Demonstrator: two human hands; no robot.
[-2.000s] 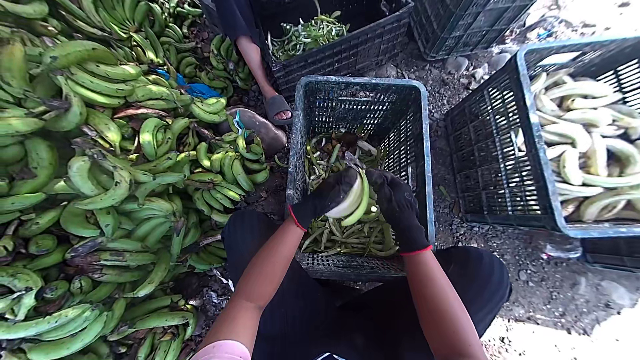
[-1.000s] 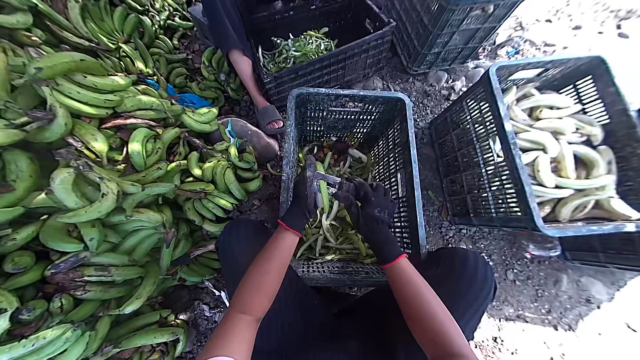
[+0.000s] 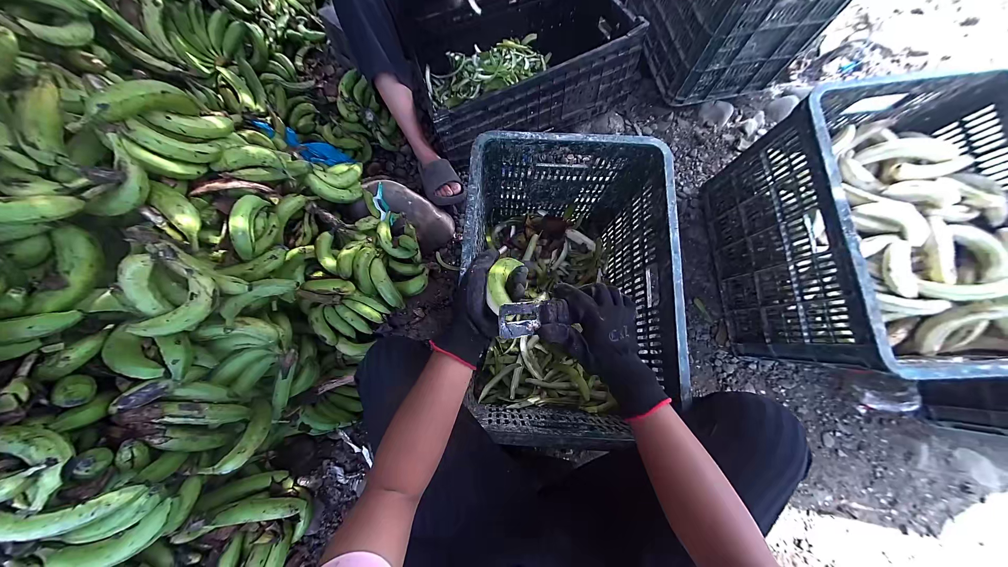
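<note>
My left hand (image 3: 474, 303), in a black glove with a red cuff edge, is closed around a curved plantain (image 3: 501, 282) that shows green skin and a pale strip. A flat metal peeler (image 3: 520, 319) lies against the fruit's lower end, its handle gripped by my right hand (image 3: 602, 331), gloved alike. Both hands are over a dark plastic crate (image 3: 680, 276) between my knees. Green and pale peel strips (image 3: 543, 378) cover its bottom.
Green plantains (image 3: 173, 307) are heaped along the left. At right, a crate (image 3: 854, 315) holds peeled plantains (image 3: 929, 228). Beyond my crate stands another crate (image 3: 543, 98) with peelings, beside a person's sandalled foot (image 3: 442, 179). A blue plastic piece (image 3: 315, 150) lies on the heap.
Two seconds ago a plantain with a broad pale side was between my hands. Now a mostly green-skinned one is in my left hand, with the peeler against it.
</note>
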